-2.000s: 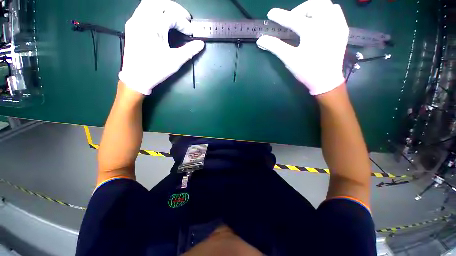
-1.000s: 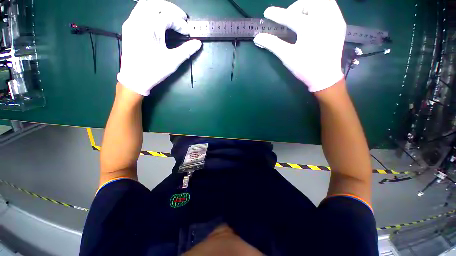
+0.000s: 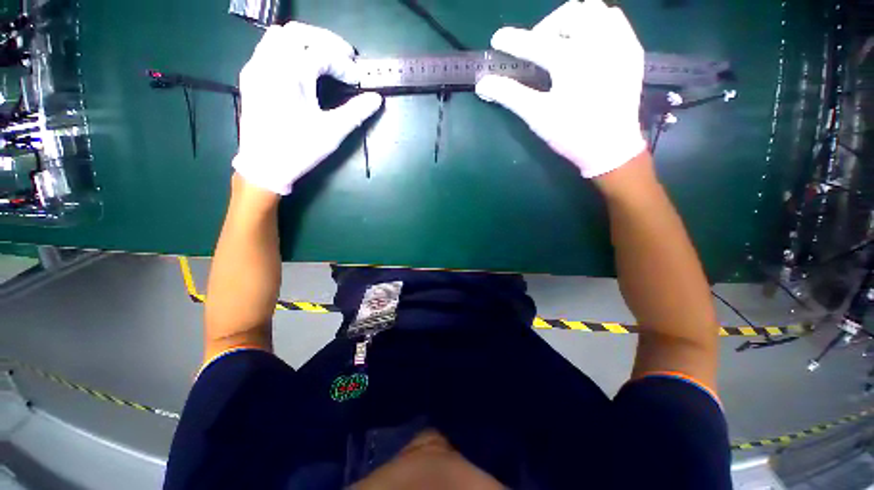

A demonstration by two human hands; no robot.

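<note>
A steel ruler (image 3: 422,73) lies along the upper side of a thin black wire harness (image 3: 412,91). My left hand (image 3: 292,105), in a white glove, grips the harness and the ruler's left end between thumb and fingers. My right hand (image 3: 585,91), also gloved, pinches ruler and harness further right. Thin black cable tie tails (image 3: 440,129) hang towards me from the harness, between my hands and left of my left hand. Small white connectors (image 3: 670,119) show right of my right hand. My palms hide parts of the harness and ruler.
Harnesses among clear plastic lie at the left edge (image 3: 38,172) and at the right edge (image 3: 834,220). A silver-grey block (image 3: 255,11) shows at the top edge, beyond my left hand. A black strip (image 3: 433,24) lies beyond the ruler.
Ruler, harness and both hands appear slightly lower in the picture, with the same grip. The silver-grey block has come into view at the top.
</note>
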